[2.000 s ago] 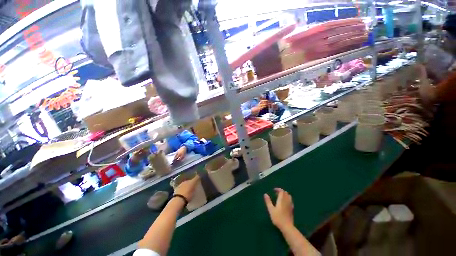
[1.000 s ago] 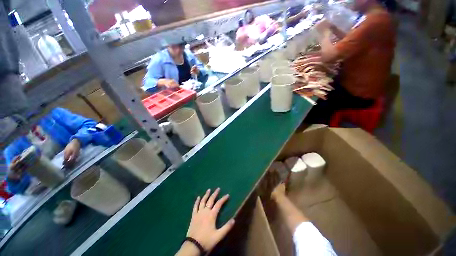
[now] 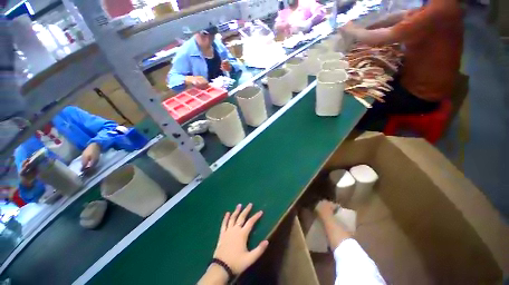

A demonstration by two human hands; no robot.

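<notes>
My left hand (image 3: 237,242), with a dark beaded bracelet, rests with fingers spread on the green bench top (image 3: 262,167). My right hand (image 3: 326,211) reaches down into the open brown carton (image 3: 446,206) and grips a cream housing (image 3: 344,222), which lies tilted at the carton's left side. Its fingers are partly hidden behind the hand. Two more housings (image 3: 364,177) stand in the carton just beyond, white ends up. Another housing (image 3: 330,94) stands upright at the far end of the bench top.
Cream housings (image 3: 134,192) stand in a row on the belt beyond the pale rail (image 3: 223,161), with a flat cream piece (image 3: 93,214). A metal post (image 3: 150,103) rises there. Brown strips (image 3: 371,72), a red tray (image 3: 192,103) and other workers are beyond.
My right hand has pulled a housing away from the others in the carton and tilted it. My left hand stays on the bench top. The belt items appear shifted rightward in the view.
</notes>
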